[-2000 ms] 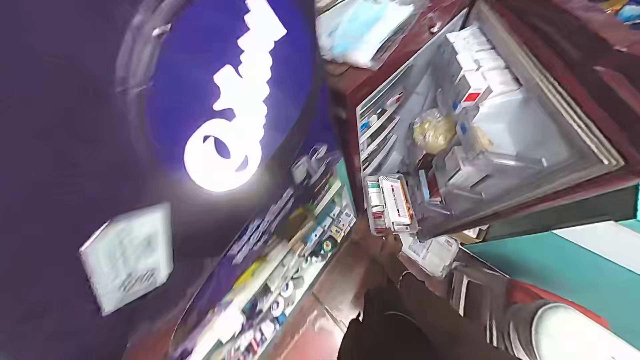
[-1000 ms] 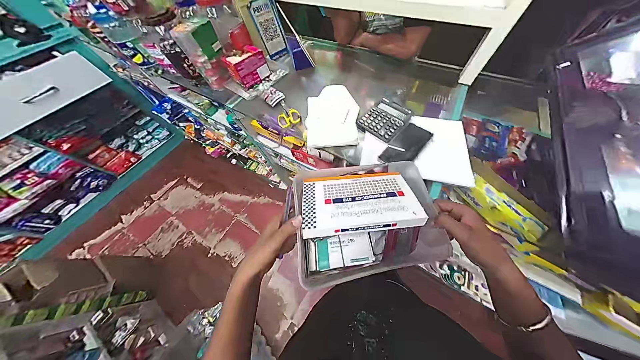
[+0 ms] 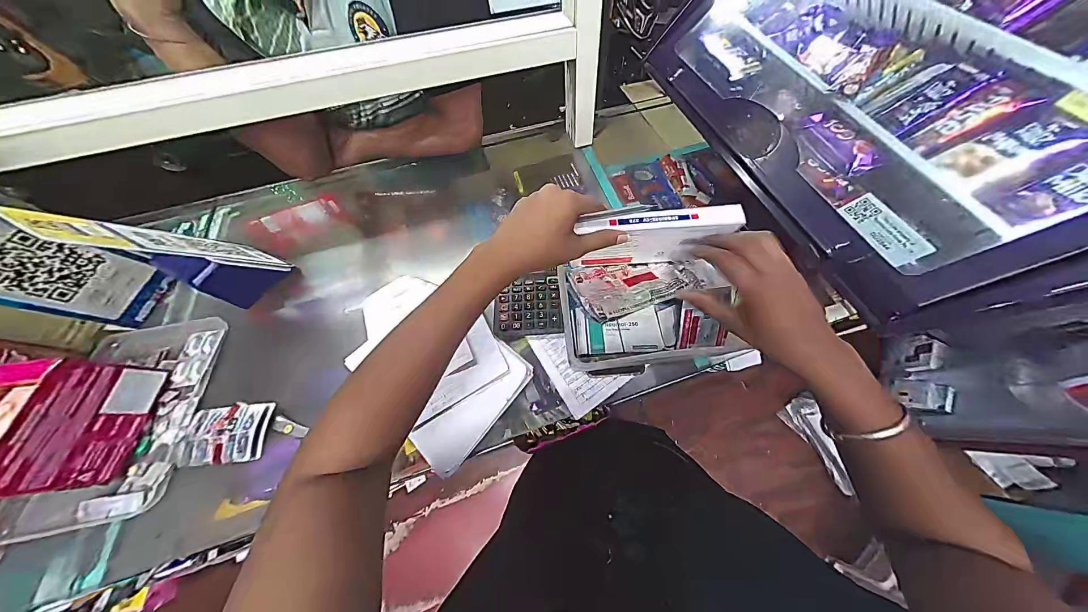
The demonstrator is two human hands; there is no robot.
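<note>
My left hand (image 3: 548,225) grips the left end of a white medicine box (image 3: 671,223), thumb in front and fingers behind. The box is raised on edge above a clear plastic container (image 3: 578,350), which rests on the glass counter. My right hand (image 3: 752,293) is at the box's right side, fingers spread and curled; whether it grips anything is unclear. Inside the container lie a blister pack or plastic packet (image 3: 642,289) with red print, a white and teal medicine box (image 3: 627,333) and red and white boxes (image 3: 701,327). A black calculator (image 3: 529,306) sits just left of the container.
White papers (image 3: 463,382) lie on the glass counter (image 3: 314,340). At left are a QR-code stand (image 3: 59,268) and a plastic tray (image 3: 204,340) with packets. A lit display case (image 3: 850,229) stands at right. Another person's folded arms (image 3: 408,136) rest beyond the white frame (image 3: 340,76).
The container, held between both hands a second ago, is now on the counter. The white box that lay across its top is lifted in my left hand. The view has shifted widely.
</note>
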